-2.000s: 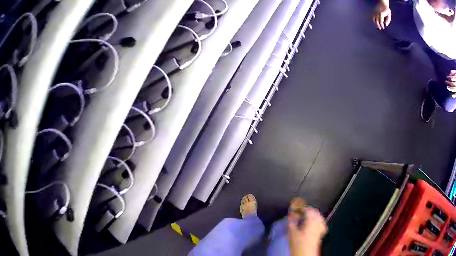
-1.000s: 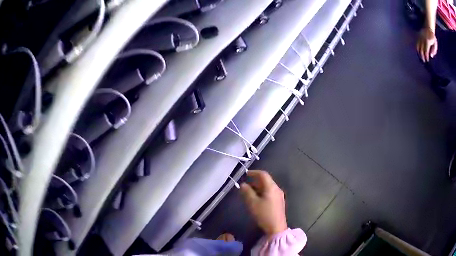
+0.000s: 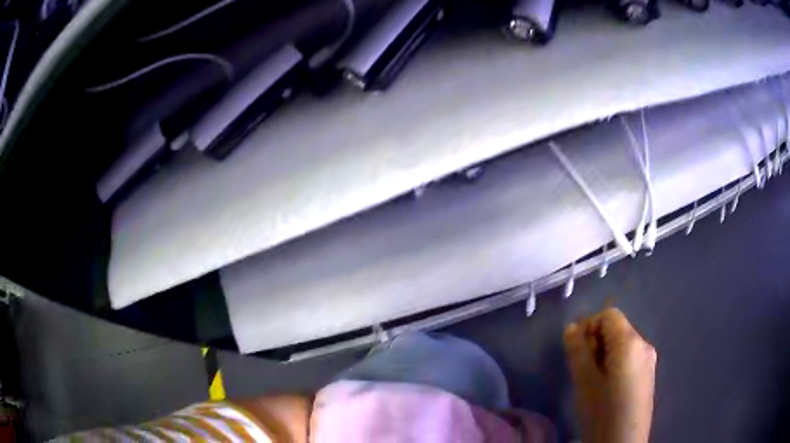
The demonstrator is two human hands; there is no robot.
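Observation:
My right hand (image 3: pixel 611 355) is at the bottom right, in front of the rack's lowest edge. Its fingers are curled in and no object shows in them. My left hand is not in view; an arm with a striped sleeve (image 3: pixel 195 426) and pink cloth (image 3: pixel 390 415) crosses the bottom edge. Finger-sized devices (image 3: pixel 247 102) lie in a row on the shelf above. White padded shelf lining (image 3: pixel 346 195) covers the sloped shelf. A lower lined shelf (image 3: pixel 416 260) sits under it. White cable ties (image 3: pixel 598 195) stick up from its front edge.
The rack's front rail (image 3: pixel 485 303) with short white tabs runs along the lower shelf. Thin white cables (image 3: pixel 165 65) loop at the upper left. Dark floor (image 3: pixel 736 346) lies to the right, with yellow tape (image 3: pixel 216 381) at the lower left.
The view has moved closer to the rack's lower shelves and turned. The visible hand now shows farther right, off the rail, with its fingers curled. The other person and the cart have left the view.

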